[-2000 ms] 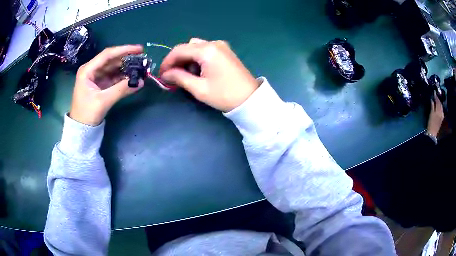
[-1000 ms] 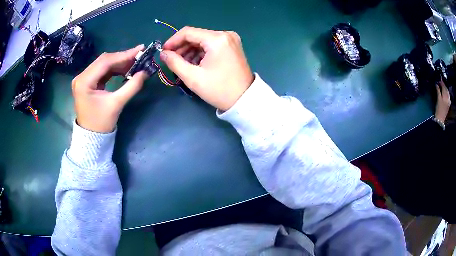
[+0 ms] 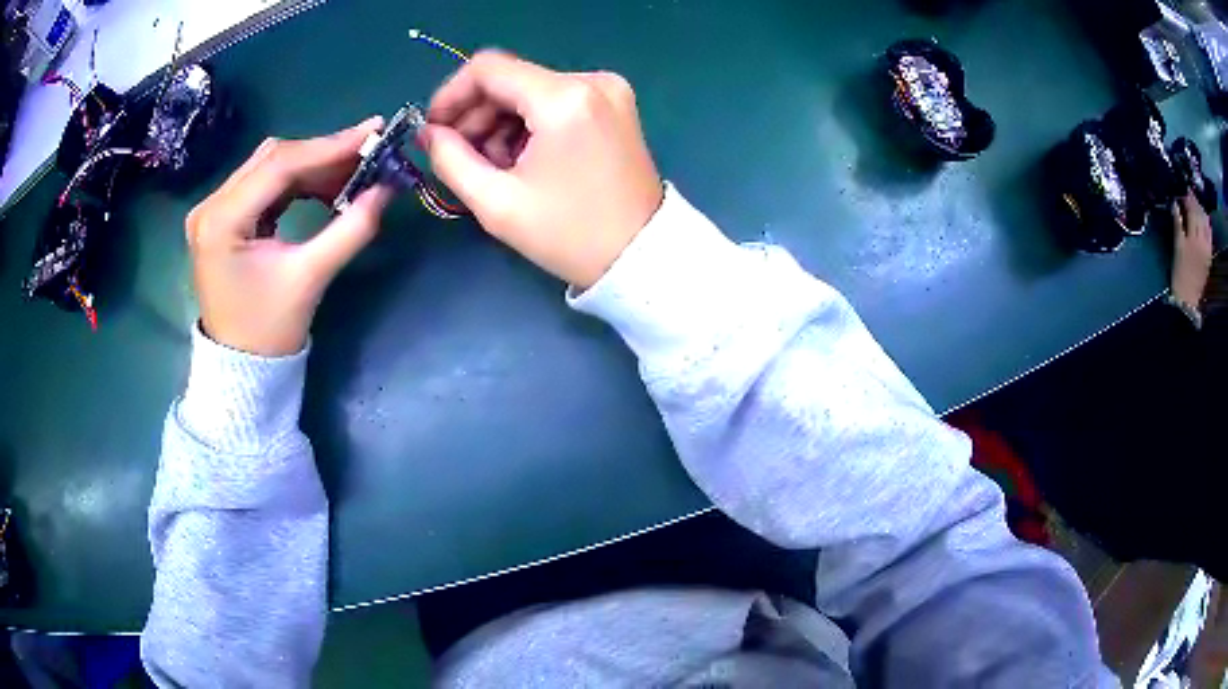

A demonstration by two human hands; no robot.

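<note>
My left hand [image 3: 276, 236] holds a small circuit board [image 3: 396, 139] on edge between thumb and fingers, tilted, with a dark block on its underside. My right hand [image 3: 546, 155] is at the board's upper right edge, thumb and index finger closed together; what they pinch is too small to tell. Thin lead wires [image 3: 438, 202] in red, yellow and dark colours run from beneath the board toward my right palm. Another thin wire [image 3: 442, 46] with a light tip sticks out above my right hand. Whatever lies under my right palm is hidden.
Black units with loose wires [image 3: 179, 119] stand grouped at the left on the green bench [image 3: 498, 404]. One board-fitted black housing [image 3: 932, 101] lies at right, several more [image 3: 1104, 182] beyond it. Another person's hand [image 3: 1189, 256] touches those. A white shelf [image 3: 135, 41] runs along the upper left.
The board has turned from facing up to standing on edge in my left hand. My right fingers have moved in to its upper edge. The view has shifted slightly.
</note>
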